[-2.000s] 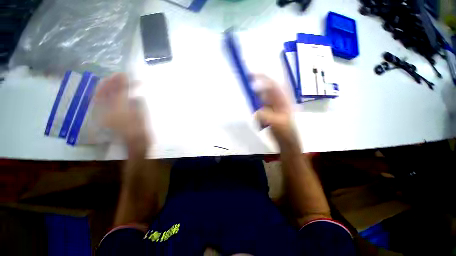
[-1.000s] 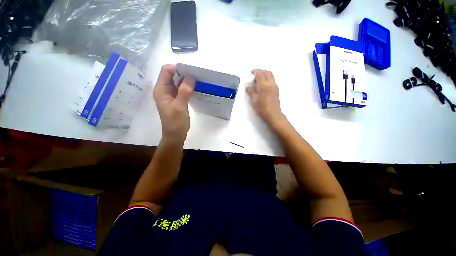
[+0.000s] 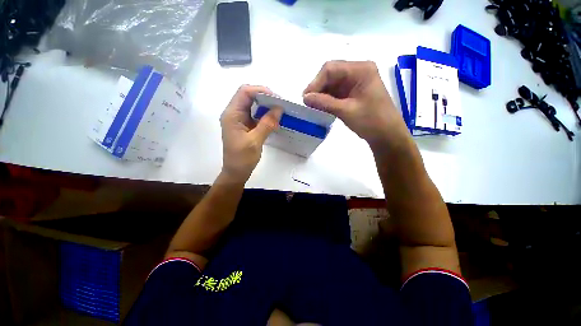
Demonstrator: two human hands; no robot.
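My left hand holds a white retail box by its left end, thumb at the open end. Blue shows inside, beneath the raised white-grey end flap. My right hand is at the box's upper right, thumb and index finger close together at the flap's right end. Whether they pinch the flap is too small to tell. Finished boxes overlap at the left with blue spines up.
Waiting boxes and a blue tray lie at the right. Black cables lie farther right. A smartphone and a clear plastic bag lie at the back. A dark sliver is near the front edge. Cartons stand below.
The right hand first came down empty beside the box, then rose to the flap's right end. The left hand brought the box in and shifted it slightly right. The finished boxes at left now lie closer together.
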